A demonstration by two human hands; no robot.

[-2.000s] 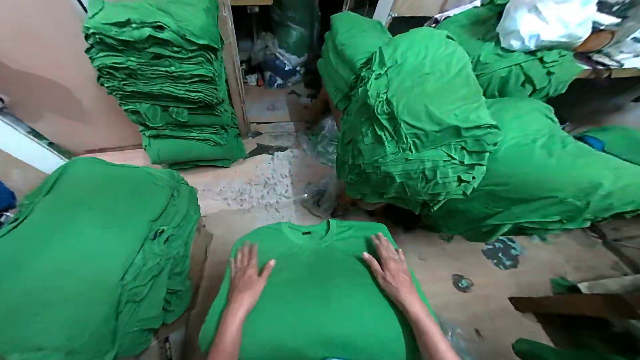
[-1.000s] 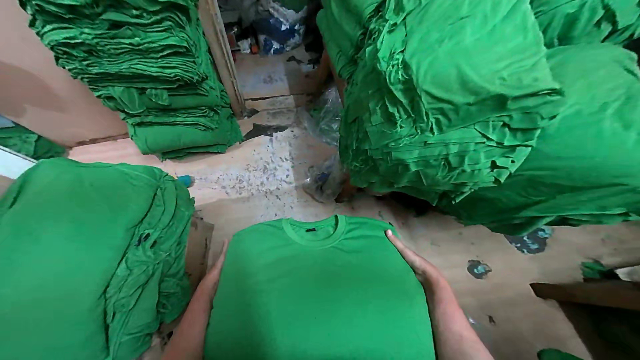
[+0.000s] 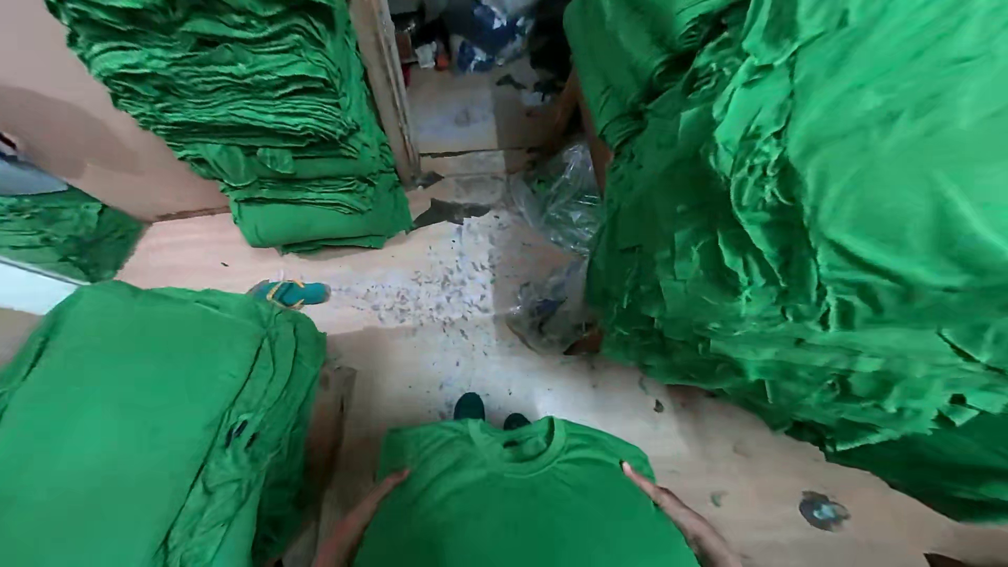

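A green T-shirt (image 3: 512,504) with a ribbed round collar lies spread at the bottom centre, collar pointing away from me. My left hand (image 3: 366,512) grips its left side edge near the shoulder, fingertips on the cloth. At the opposite edge my right hand (image 3: 669,504) holds the shirt in the same way, thumb on top. The other fingers of both hands are hidden at or under the cloth. Dark shoe tips (image 3: 469,406) show just beyond the collar.
A stack of green garments (image 3: 134,409) stands at the left, another folded stack (image 3: 260,102) behind it. Large green cloth piles (image 3: 787,236) fill the right. A teal flip-flop (image 3: 303,294), clear plastic bags (image 3: 551,307) and small scraps lie on the floor (image 3: 472,346).
My hands lay flat on the shirt's front two seconds ago; they moved out to its side edges and now hold it there. The view has tilted downward.
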